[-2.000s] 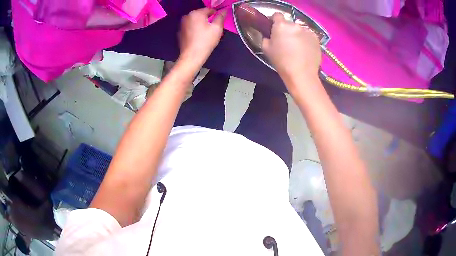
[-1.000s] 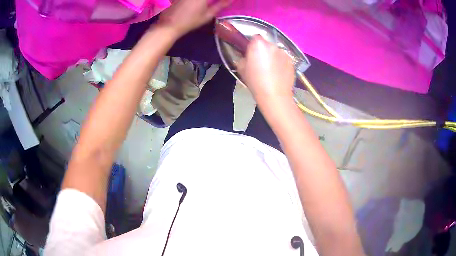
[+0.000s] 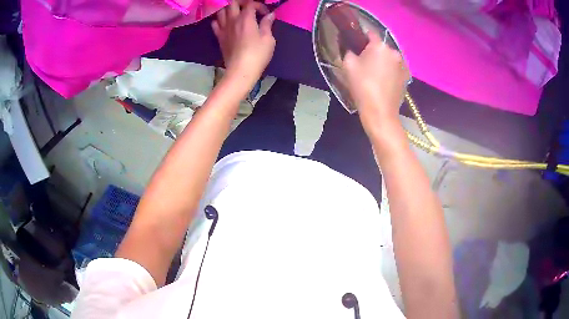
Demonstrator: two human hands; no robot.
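Observation:
Bright pink fabric [image 3: 462,56] lies on the dark table cover [image 3: 290,53] at the top of the view. My right hand [image 3: 377,71] grips the reddish-brown handle of a shiny, boat-shaped steam iron [image 3: 330,47], its tip pointing up and away. The iron is at the near edge of the fabric. My left hand [image 3: 246,37] is at the fabric's near edge, left of the iron, fingers bent and partly apart; whether it pinches the cloth cannot be told. A crumpled pink heap [image 3: 87,47] lies at the top left.
Two yellow lines [image 3: 493,162], tied together, run right from the iron's rear. Pale and white cloth [image 3: 178,84] lies below the table edge. A blue plastic basket [image 3: 115,209] stands on the floor at the left. Earphones hang on the white shirt.
My left hand has come back right and down from the top edge. My right hand has moved the iron right and a little up, with its tip turned further away.

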